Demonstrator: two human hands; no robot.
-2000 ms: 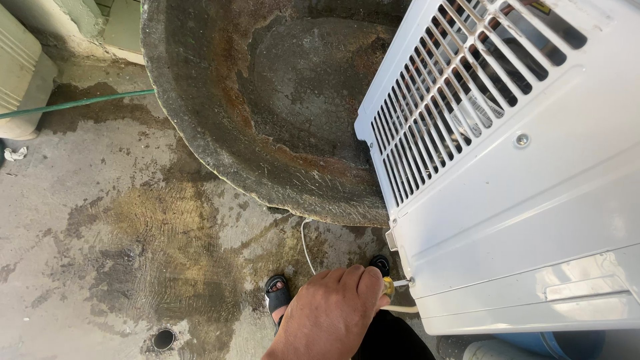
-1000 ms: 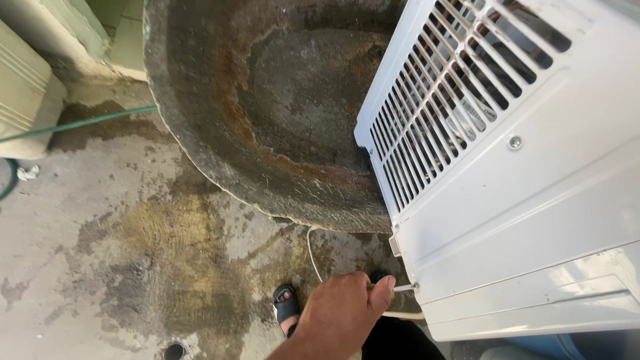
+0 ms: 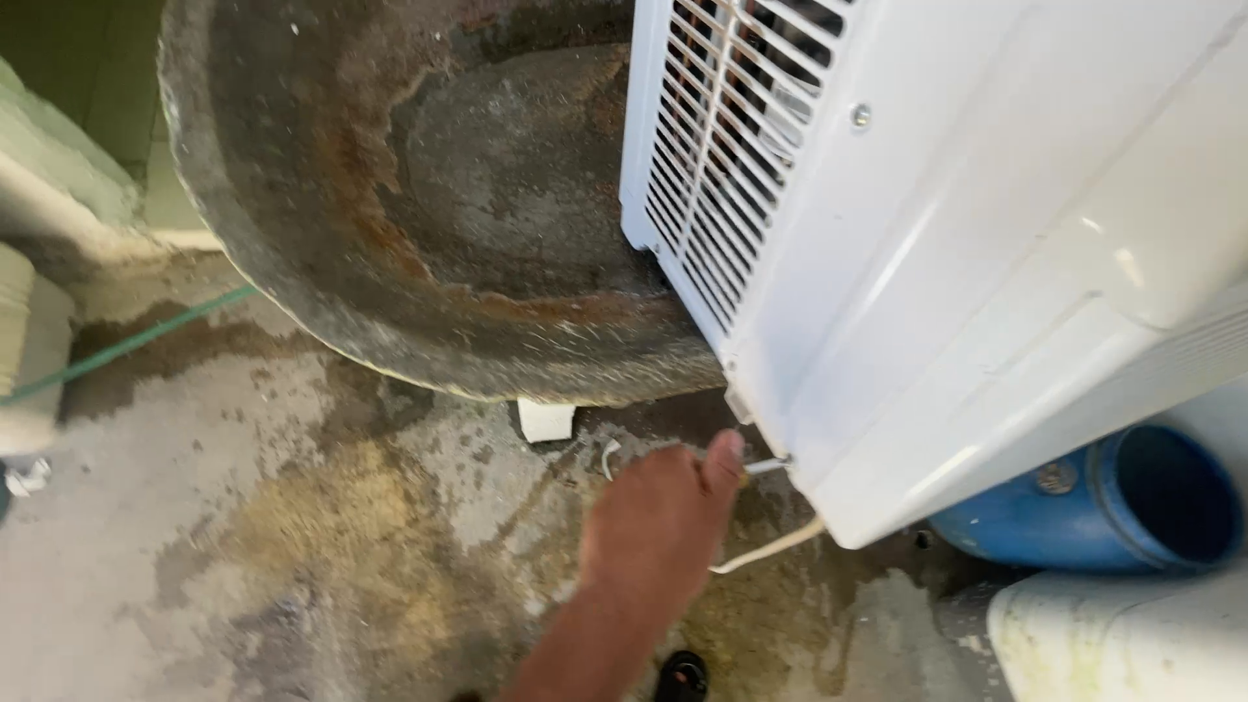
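Observation:
My left hand (image 3: 658, 507) is closed around a screwdriver (image 3: 766, 466), its thumb lying along the tool and the handle mostly hidden in the fist. The metal shaft points right, and its tip meets the lower edge of a white air-conditioner casing (image 3: 936, 292), at a small screw spot near the corner. Slatted vents and another screw (image 3: 860, 116) show higher on the casing. Just below the tip, a pale cable (image 3: 770, 546) runs from under the casing. My right hand is out of view.
A large stained stone or concrete basin (image 3: 409, 341) lies behind the casing. A blue plastic barrel (image 3: 1053, 507) and a white container (image 3: 1102, 634) are at lower right. A green hose (image 3: 136, 339) crosses the wet floor at left. A white block (image 3: 546, 420) sits beneath the basin rim.
The view has shifted, bringing the blue barrel's opening into sight. My left hand stays on the screwdriver, whose tip remains at the casing's lower edge.

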